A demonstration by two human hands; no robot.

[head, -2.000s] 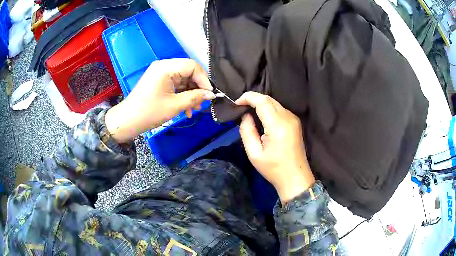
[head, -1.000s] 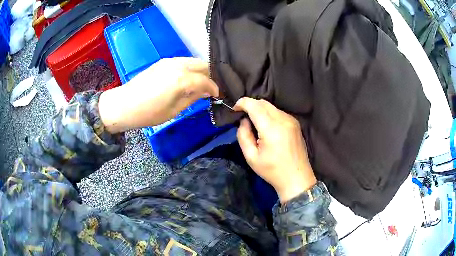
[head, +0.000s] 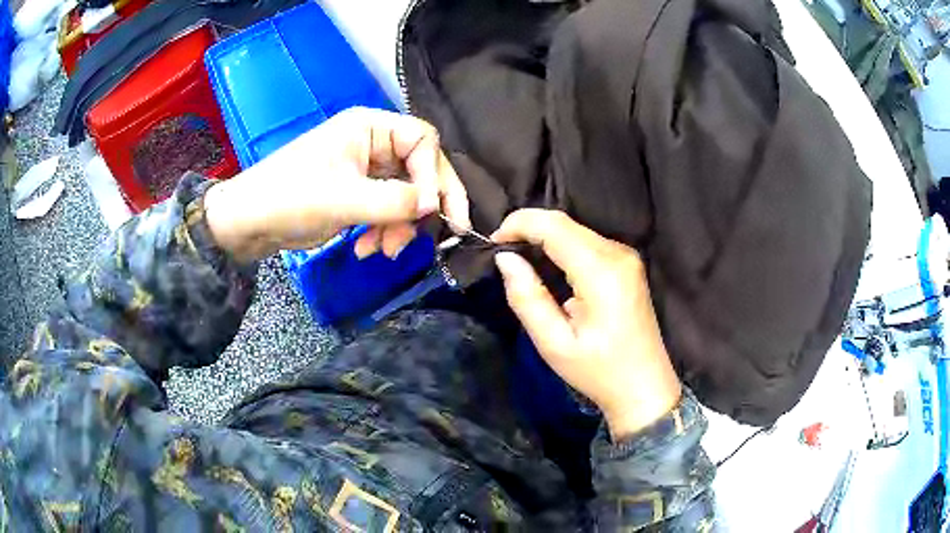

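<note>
The dark brown jacket (head: 719, 198) lies over the white table, with its toothed zipper edge (head: 401, 52) running down its left side. My right hand (head: 599, 312) pinches the jacket's cloth near the zipper end, and a thin shiny sliver, perhaps a needle or tweezer tip, shows at its fingertips. My left hand (head: 359, 187) is just left of it, thumb and forefinger closed on the other end of a thin light line. Whether this is thread or a tool I cannot tell. A small pale metal bit (head: 450, 244) shows at the zipper end, below my left fingertips.
A blue plastic crate (head: 297, 78) and a red crate (head: 156, 115) stand at the left on the speckled floor. The sewing machine (head: 917, 406) is at the right. A small red piece (head: 810, 433) lies on the white table (head: 755, 479). Camouflage-patterned clothes cover my lap.
My left hand turned palm down over the zipper end, then opened back out with its lower fingers apart. The zipper end is now folded toward my right fingertips. The view has shifted slightly.
</note>
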